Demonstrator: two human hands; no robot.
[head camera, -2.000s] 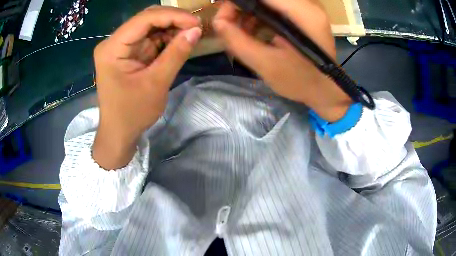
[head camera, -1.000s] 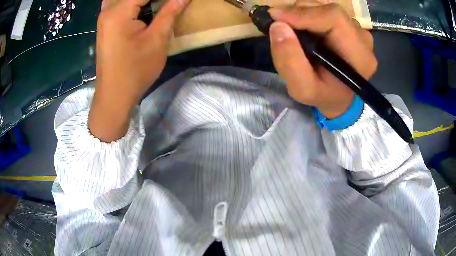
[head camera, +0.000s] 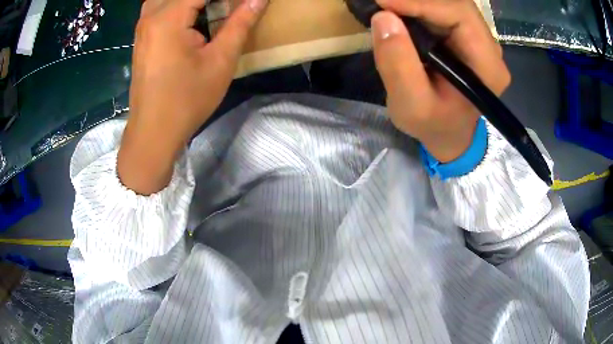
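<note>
My right hand (head camera: 440, 80) is bare and shut on the black handle of the soldering iron (head camera: 487, 104). Its rear end slants down over my right sleeve, and its tip is cut off by the top edge. My left hand (head camera: 181, 80) is bare and lies at the left part of the tan work board (head camera: 302, 27). Its fingertips are partly cut off by the top edge, so I cannot tell whether they hold anything. A small dark and greyish item (head camera: 218, 9) shows between the left thumb and fingers.
A pile of tiny white and reddish components (head camera: 82, 25) lies on the dark green mat (head camera: 67, 80) at the upper left. A white strip (head camera: 30, 25) is beside it. Blue stands (head camera: 583, 101) stand on the grey floor at the right.
My hands have moved apart from near each other. The iron has turned from rear-up across the hand to a pen-like hold; since one second ago its tip has gone out of the picture.
</note>
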